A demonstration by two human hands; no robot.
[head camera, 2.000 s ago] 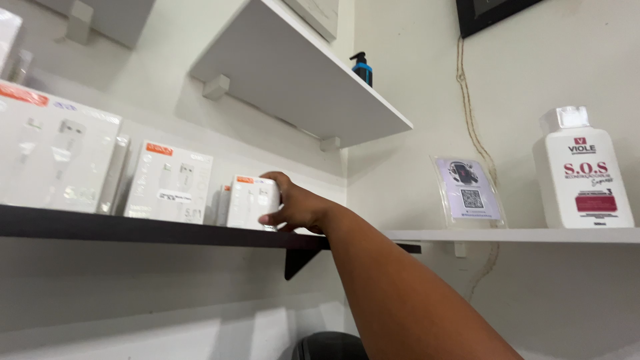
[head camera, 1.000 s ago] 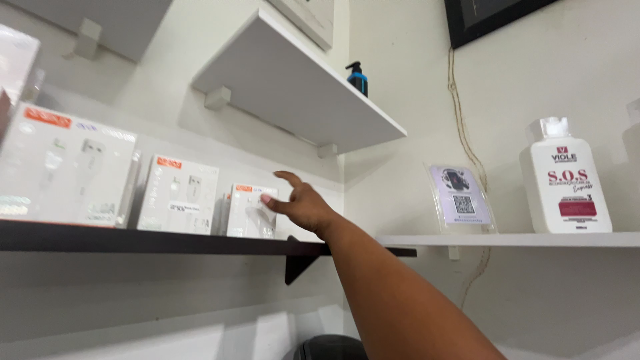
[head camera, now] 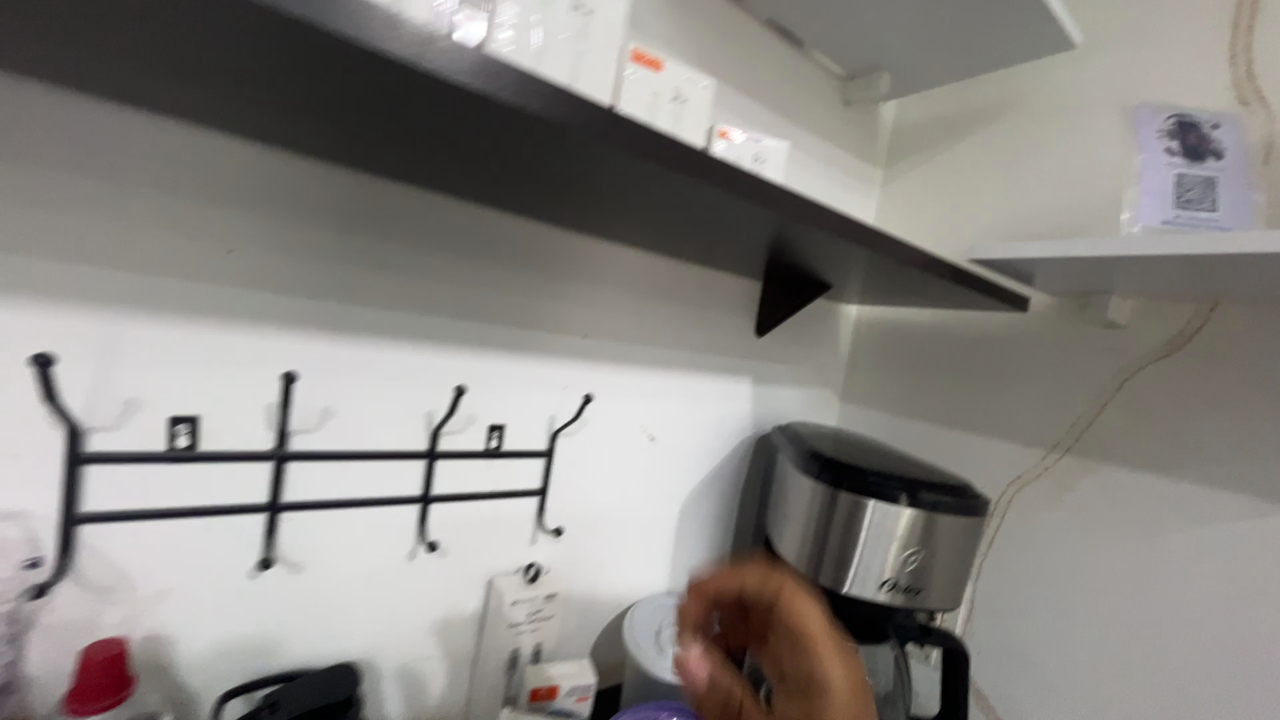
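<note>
My right hand (head camera: 775, 645) is blurred at the lower middle, in front of an Oster coffee maker (head camera: 880, 520) and beside a grey-lidded container (head camera: 655, 640). Its fingers are curled, and I cannot tell whether anything is between them. A purple round thing (head camera: 657, 711) shows just below it. To its left stand a small white box with an orange mark (head camera: 562, 688) and a taller white package (head camera: 520, 630). Above, white boxes with orange marks (head camera: 665, 95) (head camera: 750, 150) stand on the dark shelf (head camera: 600, 180). My left hand is not in view.
A black metal hook rack (head camera: 280, 455) is fixed to the wall. A red cap (head camera: 101, 675) and a black lid or handle (head camera: 300, 693) show at the lower left. On the right, a white shelf (head camera: 1150, 260) holds a printed card (head camera: 1195, 170); a cord (head camera: 1070, 440) runs down the wall.
My right hand has left the small box at the end of the dark shelf and come down below it. The view has tipped downward, bringing the hook rack and coffee maker into sight.
</note>
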